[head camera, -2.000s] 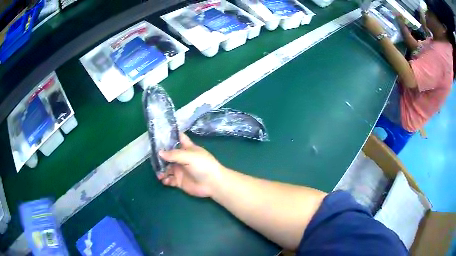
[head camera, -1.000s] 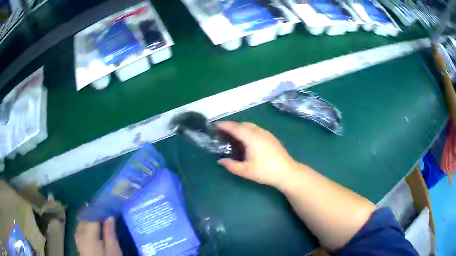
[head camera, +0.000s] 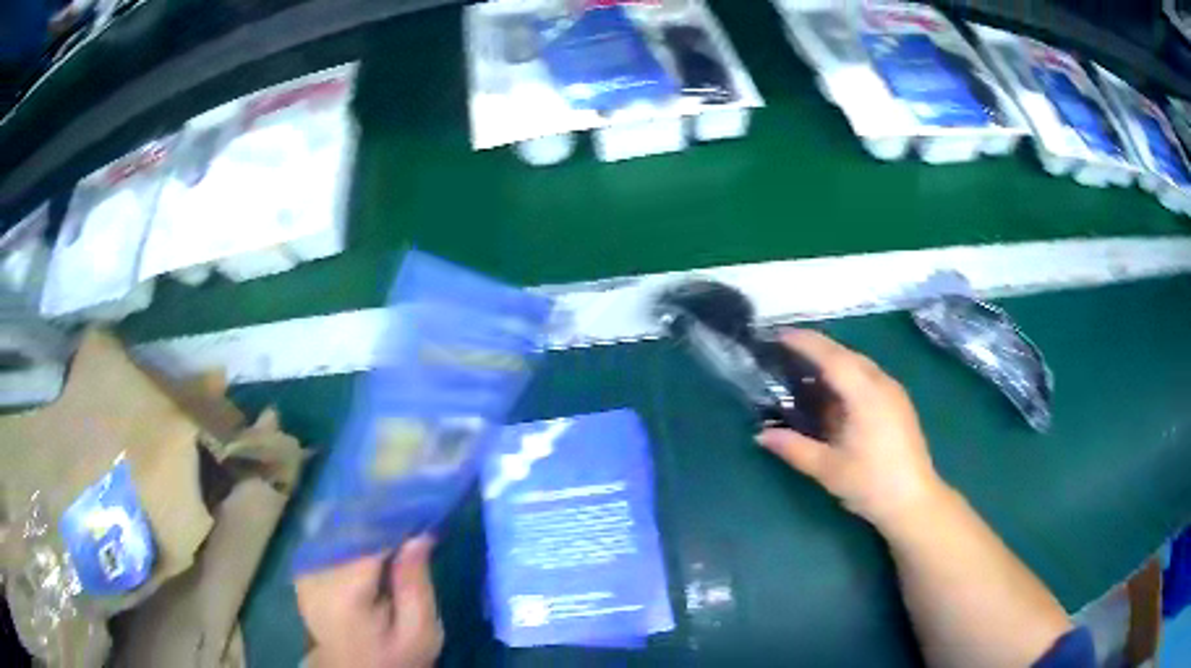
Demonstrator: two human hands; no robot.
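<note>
My left hand (head camera: 372,607) is at the bottom left, partly cut off, and holds a blue card (head camera: 425,405) upright by its lower end; the card is blurred. A stack of blue cards (head camera: 575,535) lies on the green bench just right of it. My right hand (head camera: 856,431) holds a bagged black part (head camera: 751,352) by its right end, over the bench near the pale rail. Another bagged black part (head camera: 986,350) lies on the bench to the right, its upper end at the rail.
White trays stand on the green conveyor (head camera: 431,157) beyond the rail (head camera: 862,281). A middle tray (head camera: 503,111) and those to the right hold blue cards and dark parts; a left tray (head camera: 255,170) shows no card. Torn cardboard (head camera: 157,457) lies left. A carton edge (head camera: 1145,613) shows lower right.
The view has swung left, showing more cardboard. My left hand has come into view with a blue card, now raised above the stack. My right hand still holds the bagged part, now tilted instead of upright.
</note>
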